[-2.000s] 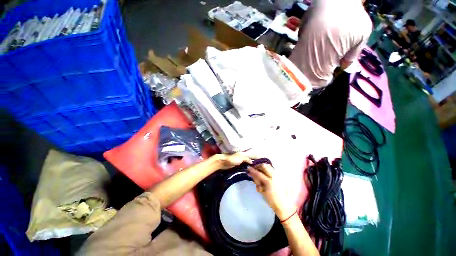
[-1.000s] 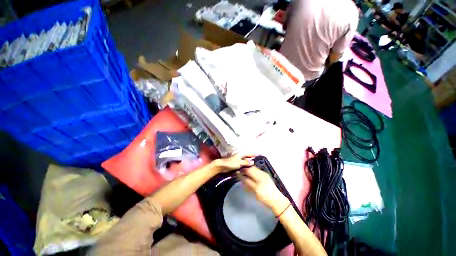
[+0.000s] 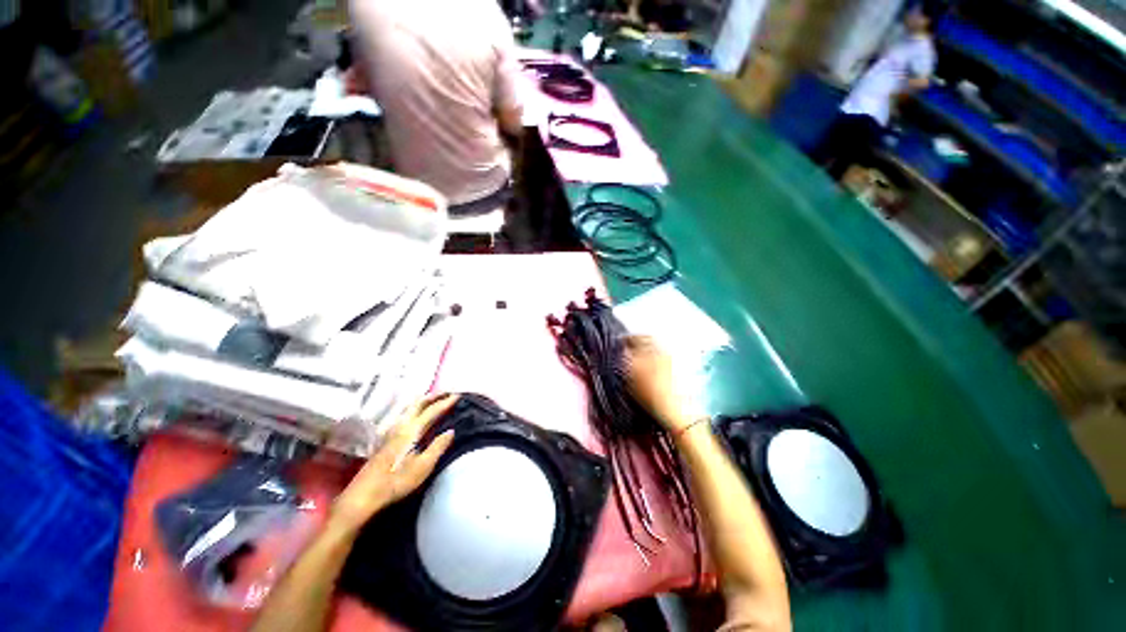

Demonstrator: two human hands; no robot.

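A black square housing (image 3: 574,475) with a white disc (image 3: 485,522) lies on the red-pink mat in front of me. My left hand (image 3: 408,457) rests on its upper left corner with fingers apart. My right hand (image 3: 651,377) is at the cable bundle (image 3: 596,358), right of the housing, with its fingers on the black cables. Whether the fingers are closed on a cable is hard to tell. Loose cable ends hang from the bundle towards me.
Another housing with a white disc (image 3: 817,482) lies on the green bench (image 3: 790,309) at right. White sleeves (image 3: 296,259) are piled at upper left. A parts bag (image 3: 235,519) lies at lower left. Coiled cable (image 3: 626,235) lies farther off. A person (image 3: 438,99) stands ahead.
The view has swung right, bringing the second housing into sight. My right hand has left the housing and moved to the cable bundle. My left hand now lies spread on the housing's corner.
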